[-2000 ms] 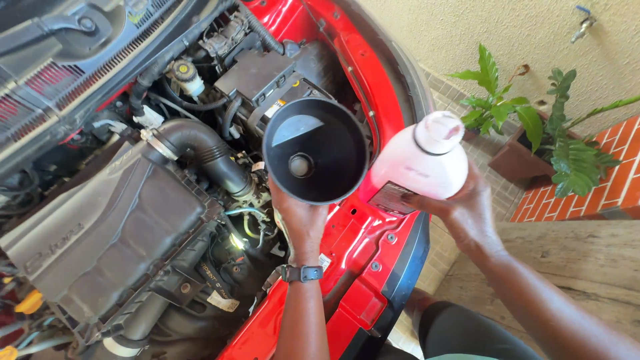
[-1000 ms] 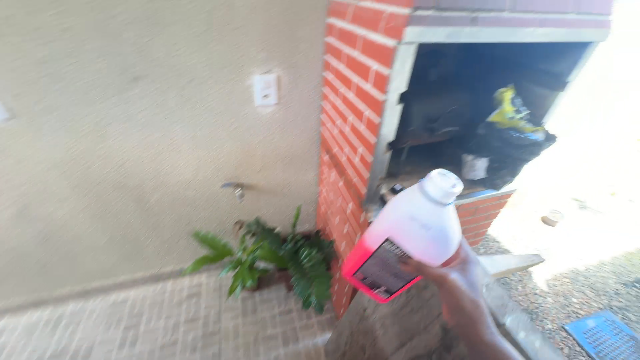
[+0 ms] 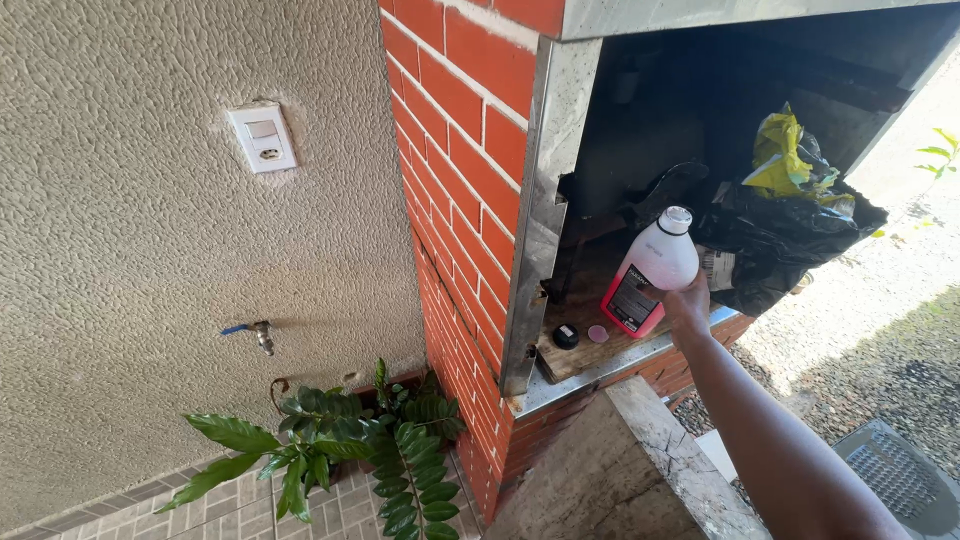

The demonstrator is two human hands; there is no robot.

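Observation:
My right hand (image 3: 686, 304) grips the lower right side of a translucent plastic bottle (image 3: 664, 259) with pink liquid in its lower part and a black label. The bottle is upright and uncapped, at the wooden board (image 3: 581, 364) inside the brick barbecue's opening; whether its base bears fully on the board I cannot tell. Left of its base lie a black screw cap (image 3: 565, 336) and a small round pink seal disc (image 3: 598, 334). My left hand is out of view.
Behind the bottle, a black plastic bag (image 3: 795, 232) holds a yellow wrapper (image 3: 780, 154). A metal frame (image 3: 551, 187) edges the opening. Potted plants (image 3: 352, 442) stand below a wall tap (image 3: 262, 335). A stone slab (image 3: 630, 465) lies in front of the barbecue.
The view has swung from the car's engine bay to the barbecue. My right hand has carried the bottle to the board. My left hand and the black funnel it held have left view.

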